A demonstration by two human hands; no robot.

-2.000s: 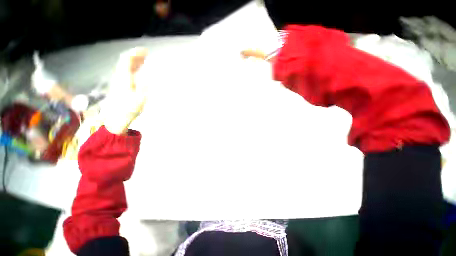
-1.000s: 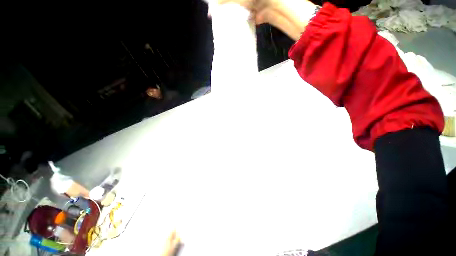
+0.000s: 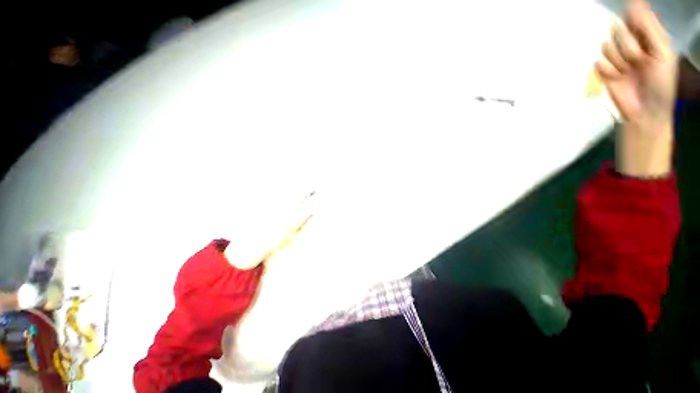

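Overexposed white cloth (image 3: 303, 288) lies at the table's front edge and hangs towards my lap; its outline merges with the bright tabletop. My left hand (image 3: 272, 234), washed out by glare, rests over the white area at lower centre; its grip is unclear. My right hand (image 3: 641, 69) is at the upper right by the table's edge, fingers curled, beside white material with a tan patch (image 3: 595, 83). Whether it pinches this material cannot be told. A small, thin dark object, possibly thread snips (image 3: 495, 100), lies on the white surface left of my right hand.
A dark red basket (image 3: 47, 349) with small items stands at the lower left, beside a yellow tape measure (image 3: 73, 338) on a white sheet (image 3: 94, 269). The pale table (image 3: 115, 130) curves across the view. Green floor (image 3: 499, 253) shows below its front edge.
The view has swung to the right. My right hand has gone from raised with white cloth at the top centre to low at the right edge. My left hand shows more fully.
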